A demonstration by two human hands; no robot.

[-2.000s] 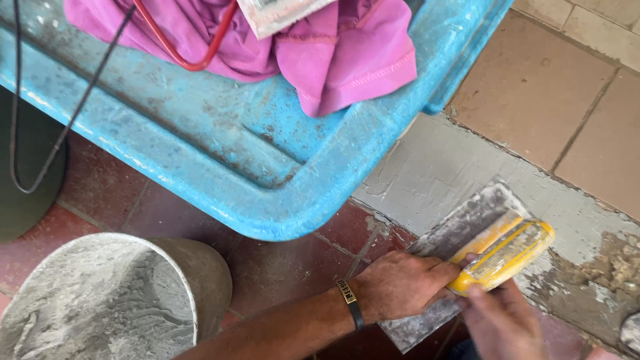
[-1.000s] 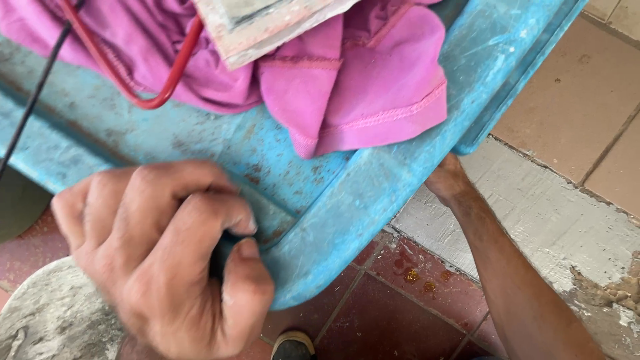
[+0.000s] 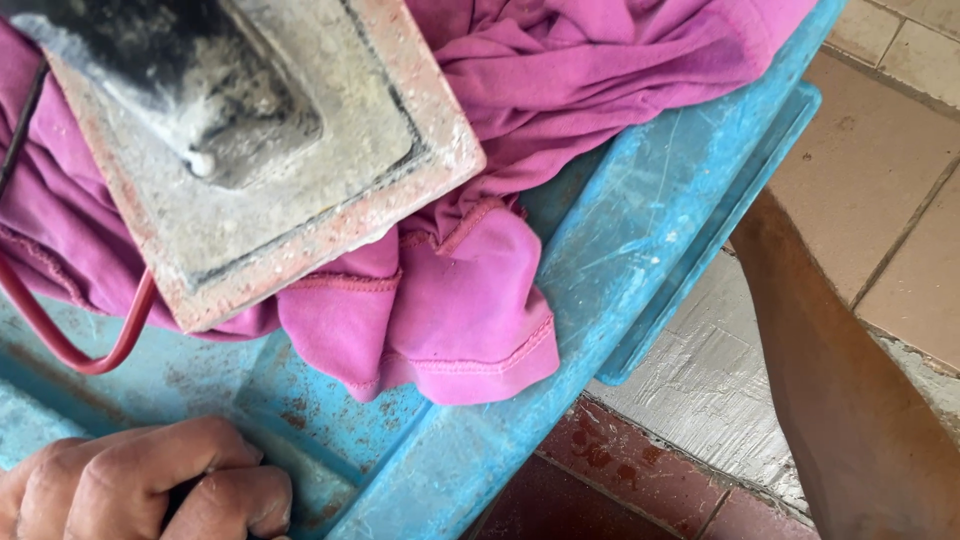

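My left hand (image 3: 150,480) is at the bottom left, over the near side of the blue plastic tray (image 3: 600,277). Its fingers are curled around a dark gap; what they hold cannot be made out. My right forearm (image 3: 832,375) reaches up beside the tray's right side, and the hand itself is hidden behind the rim. In the tray lies a crumpled pink cloth (image 3: 465,322) with stitched seams. On the cloth rests a plaster-caked rectangular hand float (image 3: 337,172) with a dark handle. A red curved handle or rod (image 3: 97,364) shows left of the float, partly hidden.
A smooth grey strip of mortar (image 3: 720,375) runs along the floor under the tray's right side. Dark red tiles (image 3: 637,457) border it below, with tan tiles (image 3: 877,172) beyond. A thin dark cable (image 3: 26,127) crosses the cloth at the left.
Two seconds ago both hands were at a yellow-handled steel trowel over the grey strip; it is no longer seen. The hands have moved to the tray, which now fills more of the view.
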